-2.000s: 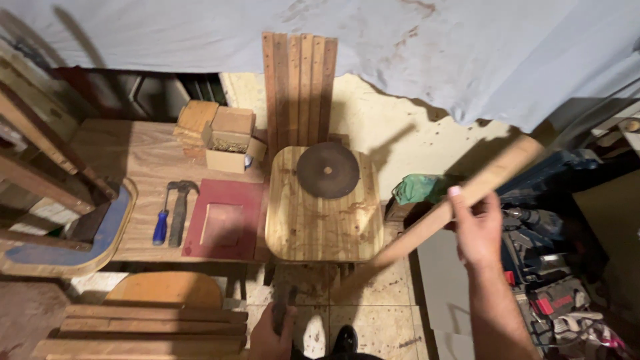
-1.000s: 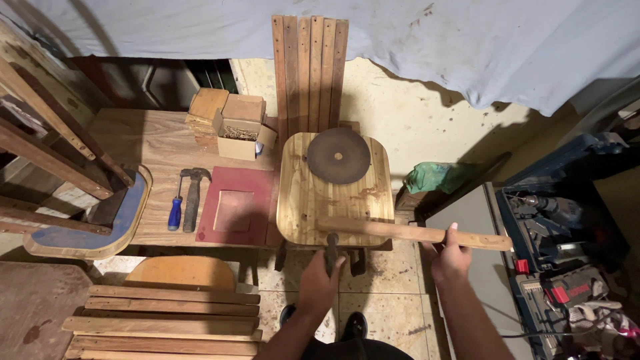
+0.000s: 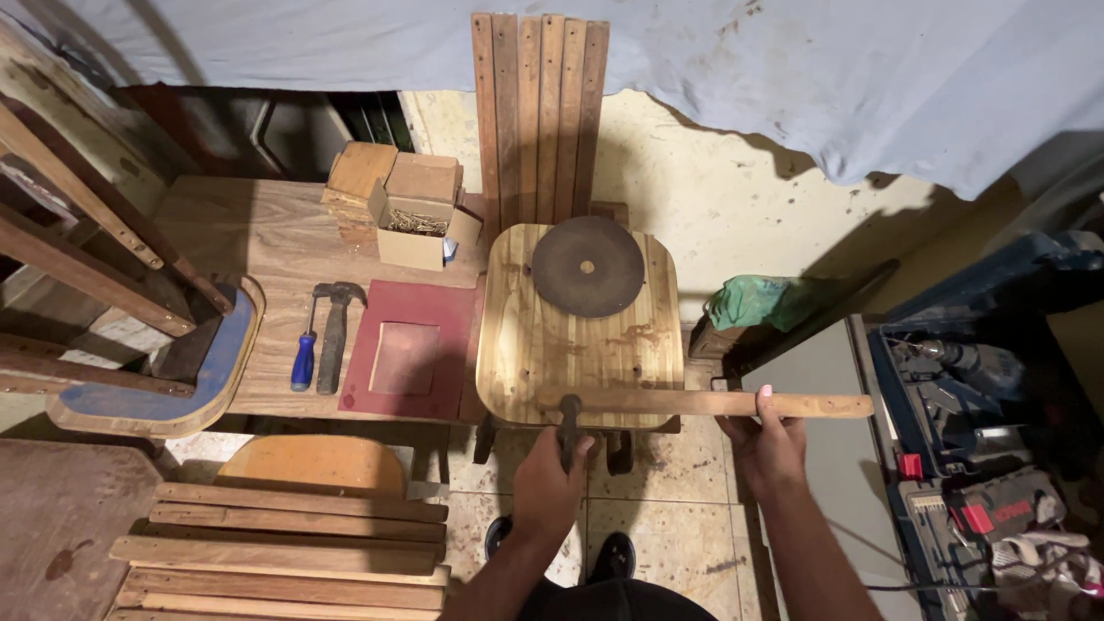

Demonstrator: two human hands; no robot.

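Note:
My left hand [image 3: 552, 479] grips a dark-handled tool, seemingly a hammer [image 3: 569, 423], whose head meets the left part of a wooden slat [image 3: 673, 402]. My right hand [image 3: 770, 440] holds that slat near its right end. The slat lies level across the front edge of a wooden stool seat [image 3: 517, 336] and extends past it to the right. A dark round abrasive disc [image 3: 588, 267] rests on the back of the seat. Behind it, several slats with holes [image 3: 539, 121] stand upright against the wall.
Left, a wooden table [image 3: 285, 216] bears a carton of screws or nails [image 3: 416, 233], a claw hammer [image 3: 335, 336], a blue-handled screwdriver [image 3: 304, 362] and a red panel [image 3: 410, 354]. Slats [image 3: 285, 552] lie lower left. An open toolbox [image 3: 888, 405] with a drill [image 3: 975, 366] sits right.
The slat, tilted in my right hand two seconds ago, came level over the seat's front. My left hand rose with its tool to the slat. Since one second ago, little has moved.

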